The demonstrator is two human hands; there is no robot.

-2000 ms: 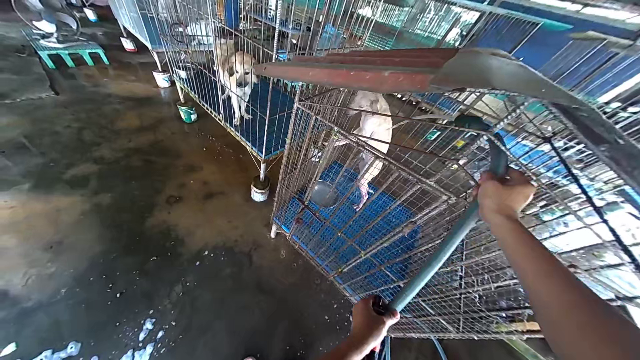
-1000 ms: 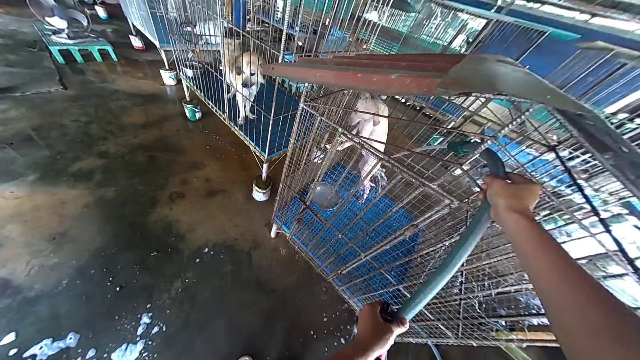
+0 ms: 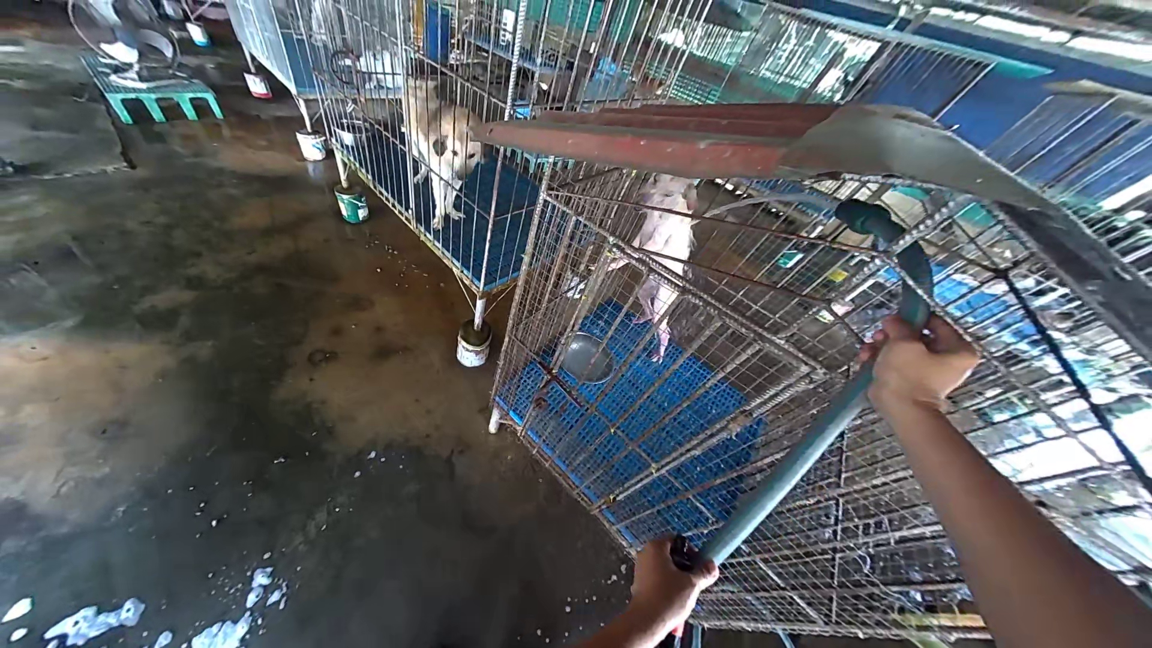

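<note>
My right hand (image 3: pixel 918 360) is closed around a grey-green hose (image 3: pixel 810 454), whose dark upper end bends over against the wire cage. My left hand (image 3: pixel 664 580) grips the lower end of the hose, by a black fitting. A thin stream of water (image 3: pixel 765 200) seems to run from the upper end into the cage (image 3: pixel 684 288). Behind the bars a wet, pale dog (image 3: pixel 664 243) stands on a blue plastic slatted floor (image 3: pixel 666 423), beside a round metal bowl (image 3: pixel 587 357).
A tan and white dog (image 3: pixel 445 153) stands in the neighbouring raised cage. Its legs rest in paint cans (image 3: pixel 473 344). A rusty metal roof sheet (image 3: pixel 648 135) juts over the near cage. Wet concrete (image 3: pixel 225 360) with suds lies left; a green stool (image 3: pixel 157 90) holds a fan.
Both hands keep hold of the hose, which has shifted slightly. The pale dog has changed its posture a little behind the bars.
</note>
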